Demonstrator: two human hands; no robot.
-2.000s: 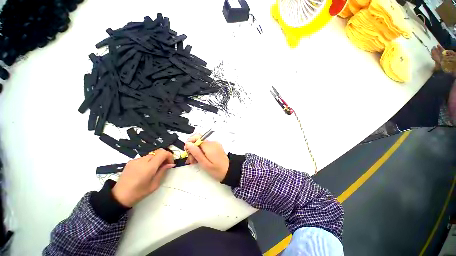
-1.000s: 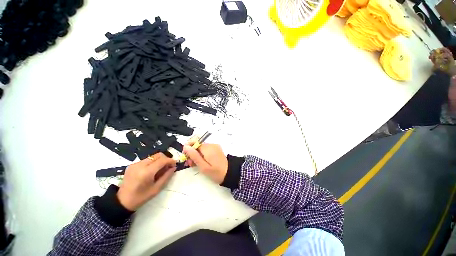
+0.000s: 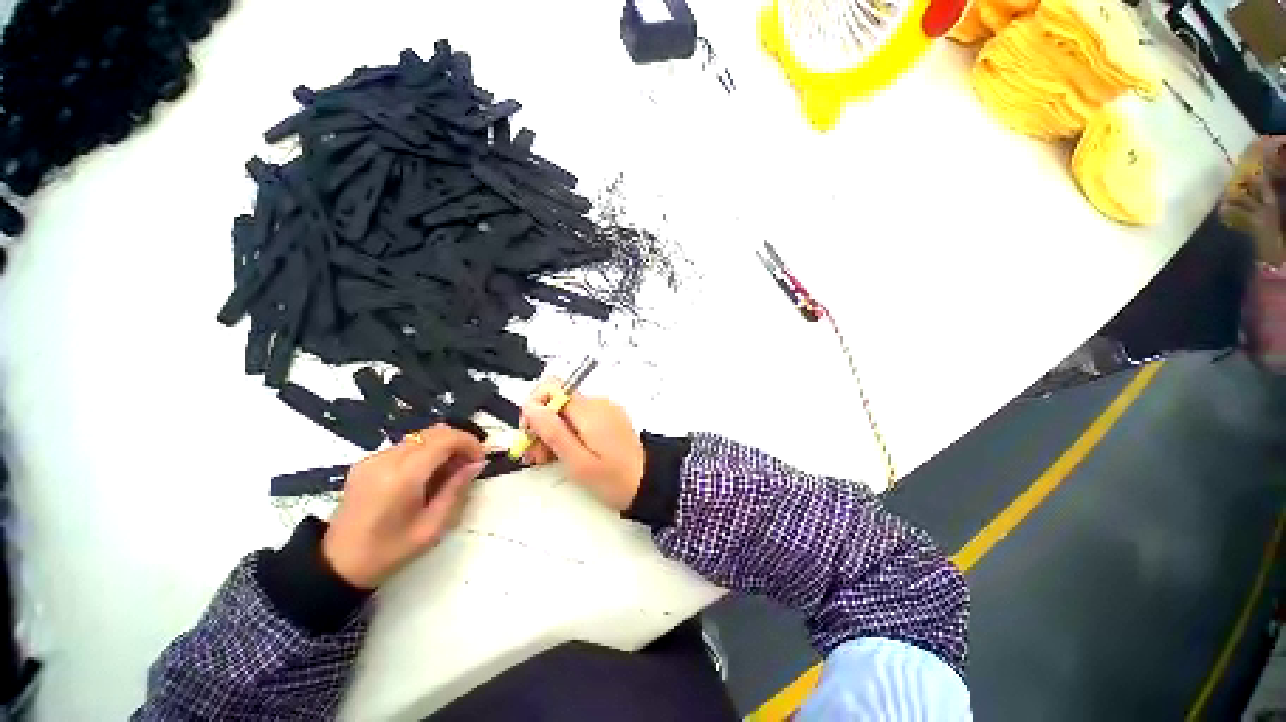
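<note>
My right hand (image 3: 590,447) holds a slim yellow hand tool (image 3: 559,401) like a pen, its grey end pointing up and away. My left hand (image 3: 403,505) pinches a short black strip (image 3: 499,464) at the near edge of the heap, and the tool's lower end meets it. The fingers hide most of that strip. A large heap of black strips (image 3: 409,226) lies beyond my hands. Another strip (image 3: 308,481) lies left of my left hand. Loose dark threads (image 3: 638,261) lie at the heap's right edge.
Red-handled snips (image 3: 794,286) with a thin cord (image 3: 858,395) lie to the right. A black box (image 3: 659,31), a yellow fan (image 3: 832,71) and yellow fabric pieces (image 3: 1061,71) are farther off. Dark pieces (image 3: 92,85) are heaped upper left. Another person's hand (image 3: 1252,184) shows at right.
Both hands stay at nearly the same place. The tool in my right hand has tilted a little more upright. The other person's hand at right has shifted.
</note>
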